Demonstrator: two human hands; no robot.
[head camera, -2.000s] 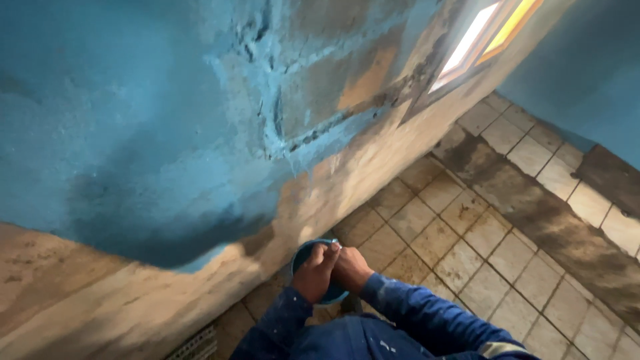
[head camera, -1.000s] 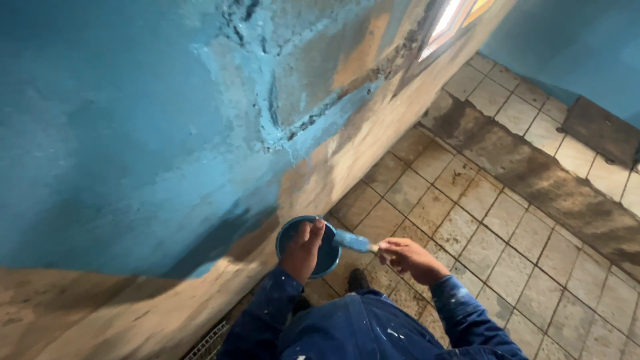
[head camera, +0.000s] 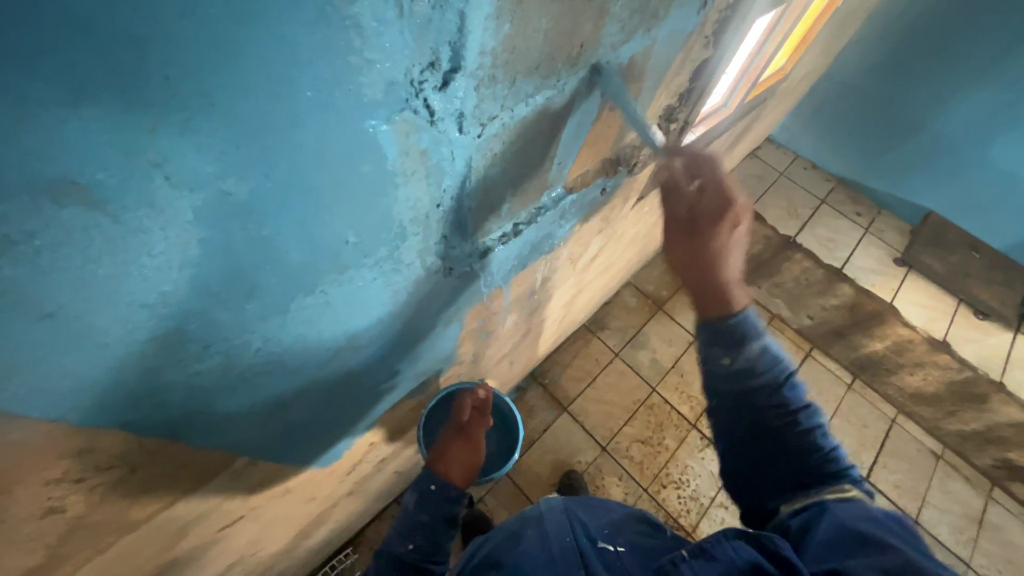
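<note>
My right hand (head camera: 702, 224), a little blurred, grips the handle of a paintbrush (head camera: 628, 104), whose bluish tip meets the rough wall (head camera: 280, 200) near the window. Blue paint covers much of that wall, with bare grey and tan patches and a cracked groove beside the brush. Low at the centre, my left hand (head camera: 464, 436) holds a round bucket (head camera: 518, 436) with blue inside, its fingers over the rim. How the left thumb and fingers clasp the bucket is partly hidden.
A window frame (head camera: 740, 72) with bright and yellow panes is set in the wall at upper right. Stained floor tiles (head camera: 624, 376) lie below, crossed by a rough concrete strip (head camera: 864, 336). A dark slab (head camera: 972, 264) stands by the far blue wall. My shoe (head camera: 572, 482) shows.
My right hand has lifted the brush from beside the bucket up to the wall near the window. My left hand has stayed at the bucket.
</note>
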